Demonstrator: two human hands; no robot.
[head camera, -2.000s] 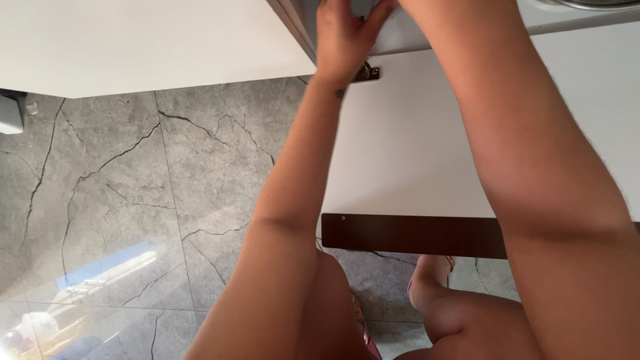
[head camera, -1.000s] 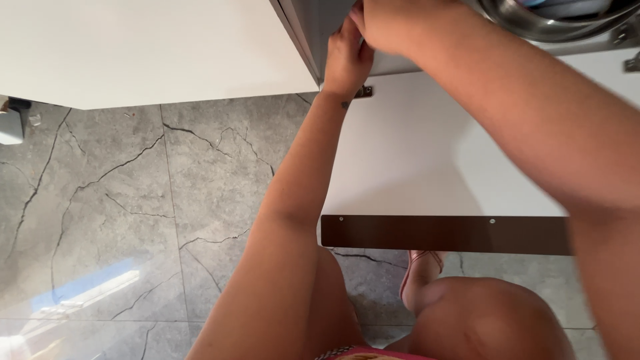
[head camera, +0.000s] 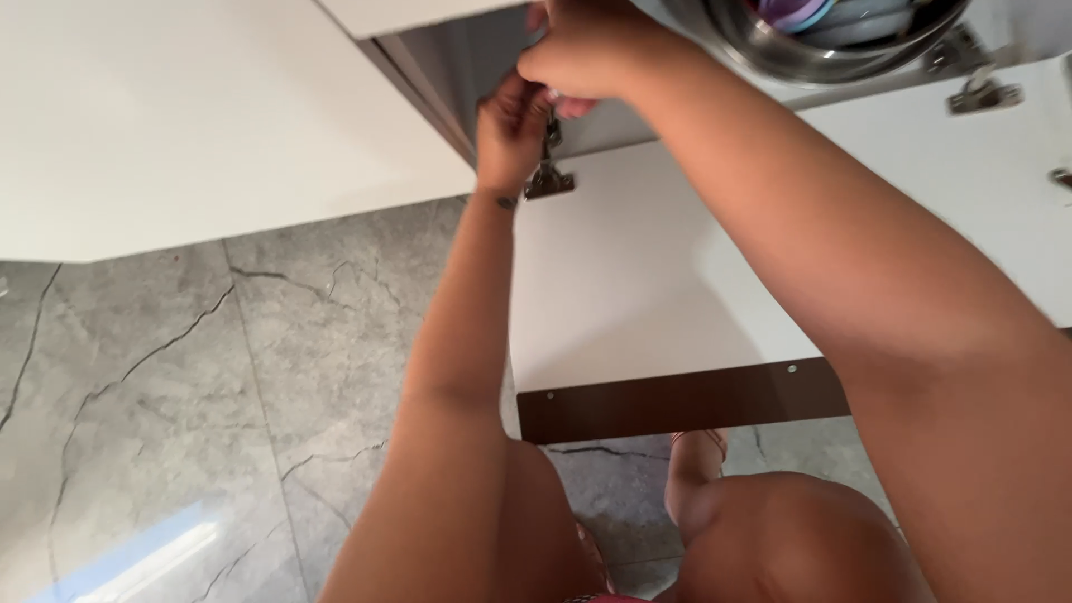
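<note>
Inside the opening of a low cabinet, at the top centre, my left hand (head camera: 509, 126) and my right hand (head camera: 582, 54) meet with fingertips together. Something small and pale shows between the fingers, too hidden to name. Just below my left hand, a metal cabinet hinge (head camera: 548, 180) is fixed to a white cabinet door (head camera: 620, 268) folded down flat. A dark brown strip (head camera: 670, 405) with screws runs along the door's outer edge. My right hand is seen from its back, and its fingers are partly hidden.
A steel bowl (head camera: 825, 65) holding purple and grey items sits at the upper right, near another metal hinge (head camera: 984, 96). A white panel (head camera: 209, 126) fills the upper left. Grey tiled floor (head camera: 335, 335) with dark veins lies below; my knees and a foot are beneath the door.
My hands remain together by the cabinet's left side and show lower in the view. The bowl and the right hinge show more fully, as the view has shifted.
</note>
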